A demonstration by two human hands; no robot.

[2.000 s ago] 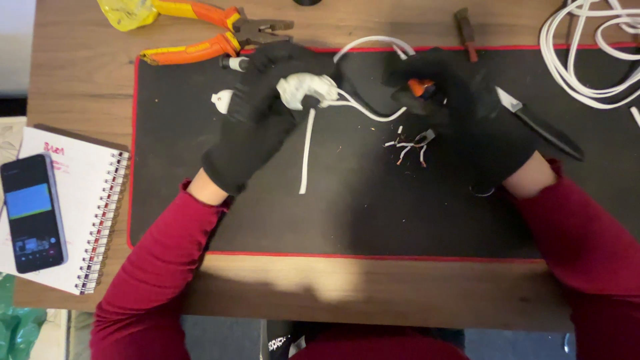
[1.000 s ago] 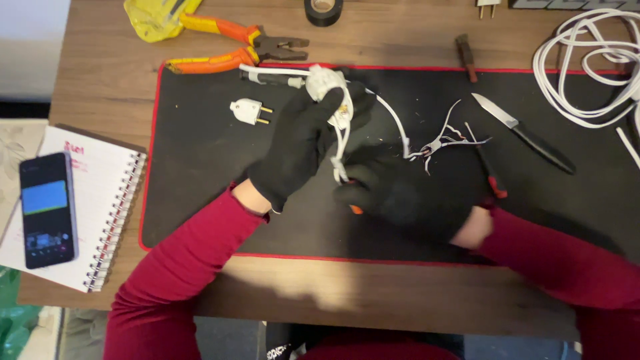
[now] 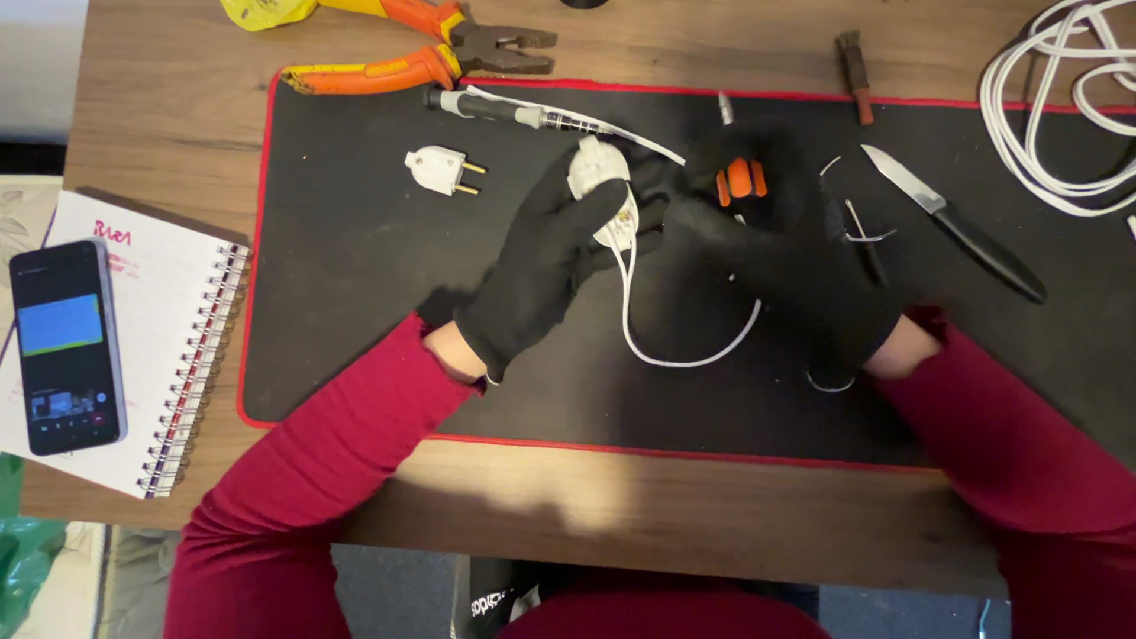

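My gloved left hand (image 3: 550,240) grips a white plastic electrical fitting (image 3: 600,169) with a part of its inside showing. A thin white cable (image 3: 666,363) leaves its lower end and loops right, toward my other hand. My gloved right hand (image 3: 772,213) is closed around an orange-handled tool (image 3: 742,182) with a metal tip at the top; its kind is mostly hidden. A white two-pin plug (image 3: 439,169) lies left of my left hand. Above the fitting lie a grey screwdriver (image 3: 497,108) and a white length of cable (image 3: 612,128).
Orange-and-yellow combination pliers (image 3: 444,49) lie at the mat's upper edge. To the right are a knife (image 3: 954,222), a small brush (image 3: 854,75), a thin screwdriver (image 3: 865,240) beside wire scraps, and coiled white cable (image 3: 1021,115). A phone (image 3: 69,346) rests on a spiral notebook (image 3: 191,355) at left.
My right hand has moved up and to the right, away from the cable just below the fitting. The fitting stays in my left hand.
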